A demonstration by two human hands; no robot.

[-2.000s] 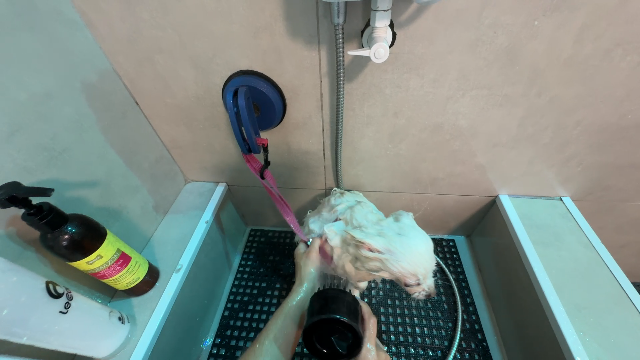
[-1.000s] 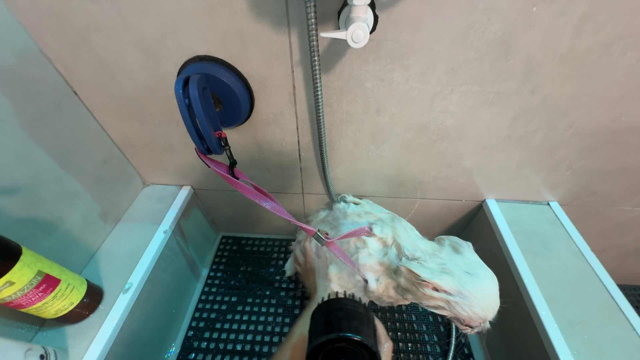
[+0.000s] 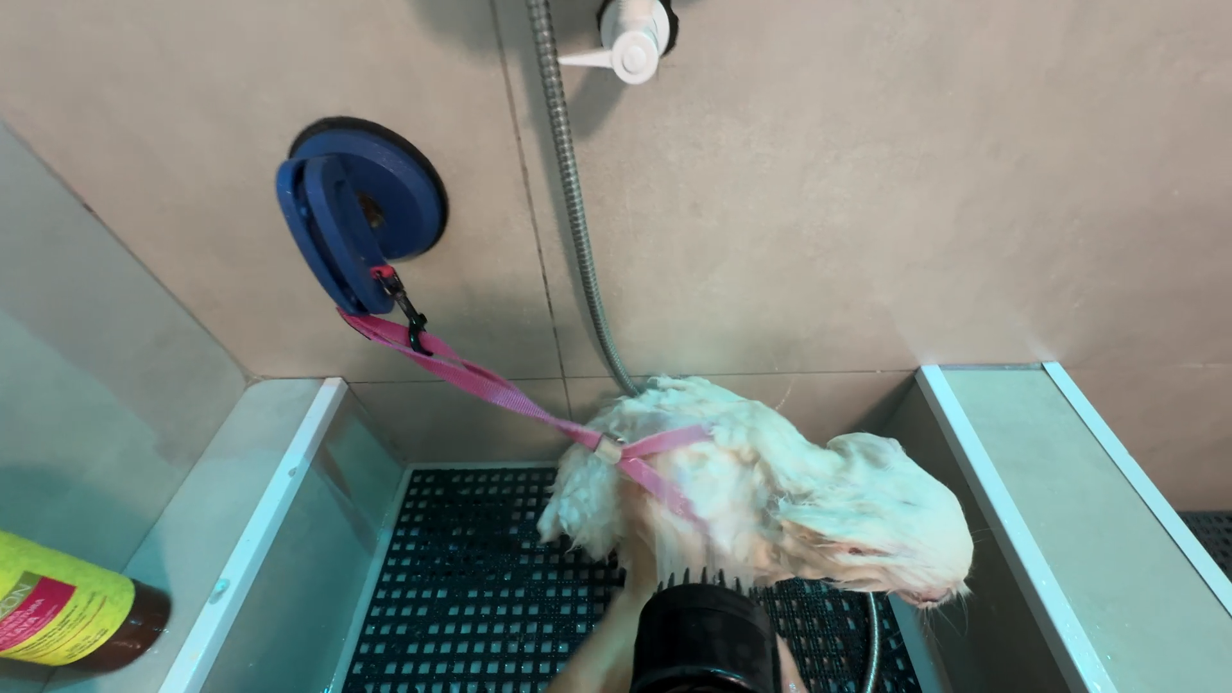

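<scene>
A wet white dog [image 3: 731,481] stands on a black grid mat [image 3: 481,577], its head at the right. A pink strap [image 3: 481,385] loops around its body and runs through a metal ring up to a blue suction-cup handle [image 3: 366,207] on the wall. My right hand [image 3: 789,666], mostly hidden, holds a black shower head with prongs [image 3: 705,635], which sprays water at the dog's side. My left hand [image 3: 637,568] reaches under the dog's body; its fingers are hidden behind the animal and the shower head.
Left ledge: a brown bottle with a yellow label [image 3: 67,602]. A metal hose [image 3: 573,183] hangs from above near a white tap [image 3: 635,53]; part of a hose [image 3: 873,640] lies right of the shower head. Raised walls [image 3: 279,520] [image 3: 1011,539] flank the tub.
The dog's head has shifted right. My left hand, at the strap beside the dog two seconds ago, is now under its body. The view has moved closer to the tub.
</scene>
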